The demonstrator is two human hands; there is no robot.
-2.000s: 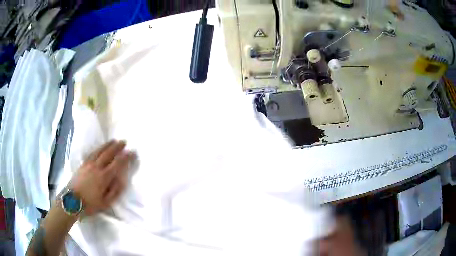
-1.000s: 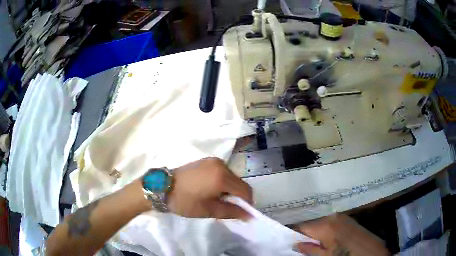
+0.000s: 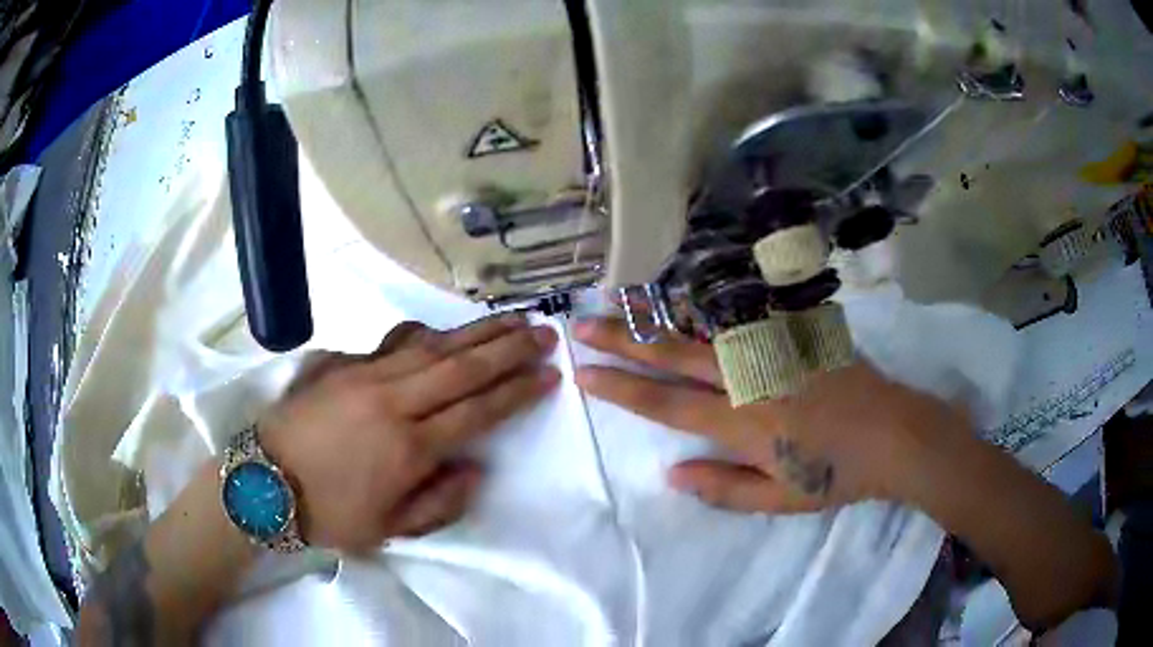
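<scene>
A white cloth garment piece [image 3: 531, 556] lies spread under the cream sewing machine head [image 3: 430, 76]. A straight seam line runs down the cloth from the small dark presser foot [image 3: 554, 305]. My left hand [image 3: 379, 430], with a watch at the wrist, lies flat on the cloth left of the seam, its fingertips just below the foot. My right hand [image 3: 784, 436] lies flat on the cloth right of the seam, fingers spread. Ribbed tension knobs [image 3: 784, 351] hide part of it. Neither hand grips the cloth. The needle tip cannot be made out.
A black elongated bar [image 3: 268, 228] hangs on a cable left of the machine head. Bent wire guides [image 3: 645, 314] stand beside the foot. The white table's printed ruler [image 3: 1075, 394] shows at the right. More white cloth [image 3: 19, 379] lies at the far left edge.
The view has moved closer to the machine. Both hands have gone from holding white cloth near the front edge to lying flat beside the seam below the presser foot.
</scene>
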